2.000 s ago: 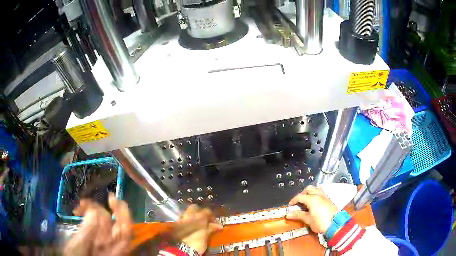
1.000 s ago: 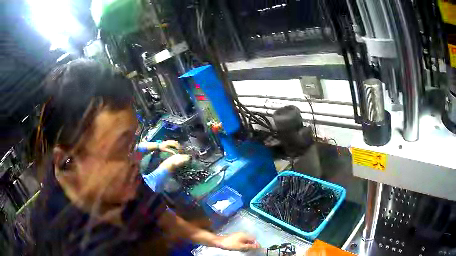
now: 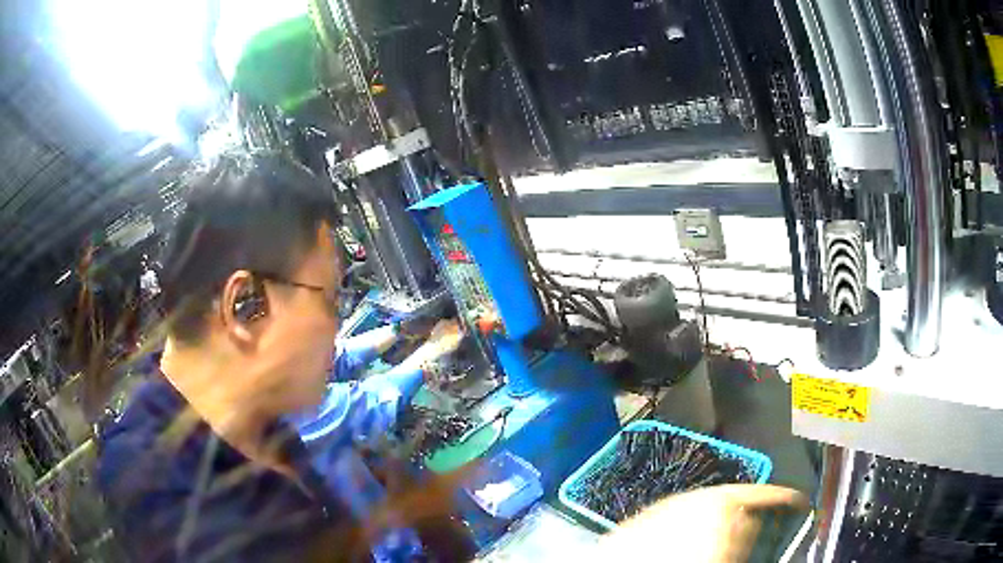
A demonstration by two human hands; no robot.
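Observation:
With no hand surely mine in view, the nearest thing is a light-blue basket (image 3: 759, 466) at lower centre right, filled with thin black parts (image 3: 660, 467). A blurred, overexposed bare hand and forearm (image 3: 715, 521) reach across its front edge from below. They show no striped cuff or wristband and seem to belong to the person at left; what the fingers do is not clear. My left and right hands are not recognisable in the picture.
A person in a dark shirt (image 3: 187, 473) stands close at left. Behind, blue-sleeved arms (image 3: 368, 390) work at a blue machine (image 3: 478, 264). A small blue tray (image 3: 506, 484) lies near the basket. The white platen (image 3: 924, 409) and a tie bar (image 3: 929, 220) stand at right.
The view has swung left from the orange table and silvery strips, where my hands were. Since one second ago, the near person has turned more side-on and a bare arm has come across the basket.

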